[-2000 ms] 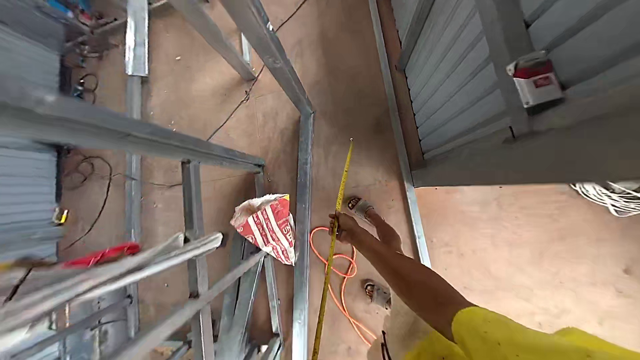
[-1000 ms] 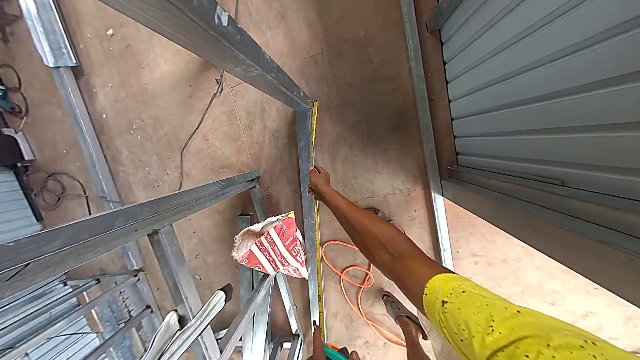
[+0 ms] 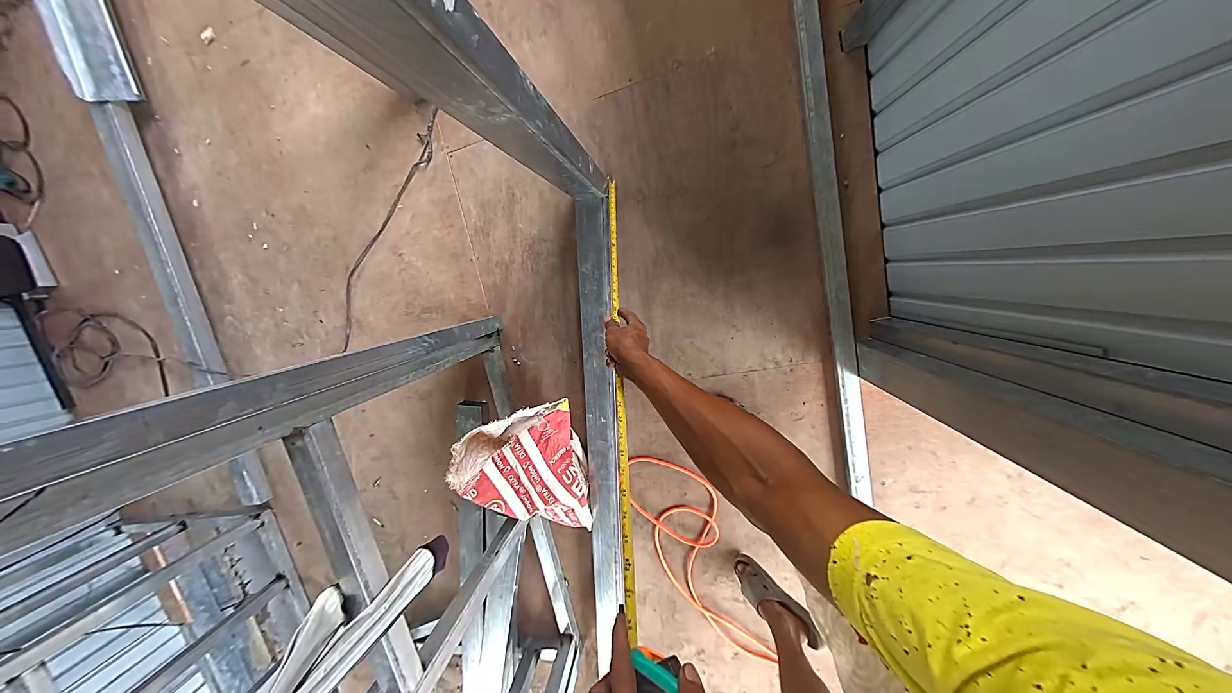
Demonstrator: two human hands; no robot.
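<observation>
A yellow tape measure blade (image 3: 625, 520) lies extended along the edge of a galvanized steel beam (image 3: 598, 414), its far end at the corner where another steel beam (image 3: 481, 87) meets it. My right hand (image 3: 628, 339) pinches the blade against the beam partway along, arm stretched out. At the bottom edge my left hand (image 3: 624, 674) holds the teal tape measure case (image 3: 656, 672), partly out of frame, with a finger along the beam. Just left of the beam rests a torn red and white paper sack (image 3: 527, 467) bearing writing.
An orange hose or cord (image 3: 685, 539) loops on the floor by my sandaled foot (image 3: 780, 599). Steel frames (image 3: 250, 409) cross the left side, with a dark cable (image 3: 385, 231) beyond. Grey corrugated metal panels (image 3: 1059, 192) and a long steel rail (image 3: 830, 241) stand right.
The tape blade, earlier held away from the beam, now lies along its edge. My right hand has moved to the beam. The left hand with the teal case has come into view.
</observation>
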